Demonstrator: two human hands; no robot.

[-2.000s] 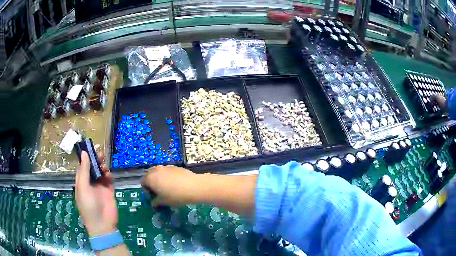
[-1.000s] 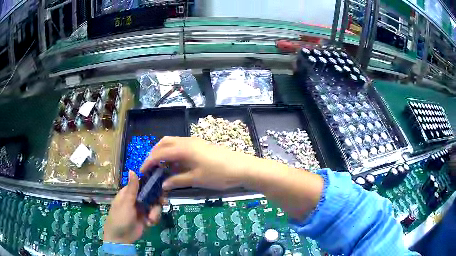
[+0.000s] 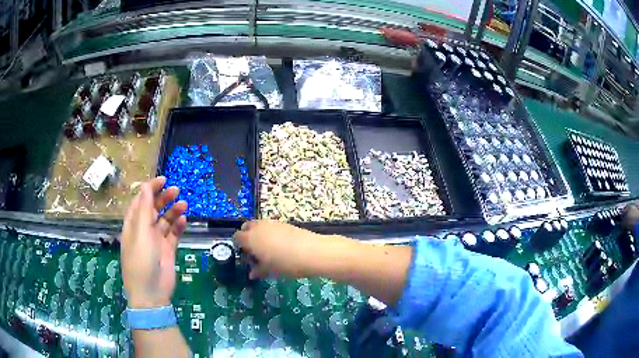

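The long green circuit board lies across the front, with rows of pale round footprints. A black capacitor with a silvery-white top stands on it near the back edge. My left hand is raised palm up with fingers apart, empty, left of the capacitor, a light blue band on its wrist. My right hand is low over the board just right of the capacitor, fingertips bent down. Dark shapes lie under its fingertips; whether it grips one is hidden.
Three black bins hold blue discs, cream-yellow parts and whitish-grey parts. A clear capacitor tray stands right, wound parts left. Cutters lie on a silvery bag. Another person's hand shows at the right edge.
The dark part held between both hands is no longer in my left hand, which has opened and risen. My right hand has moved down to the board, where a capacitor now stands beside it.
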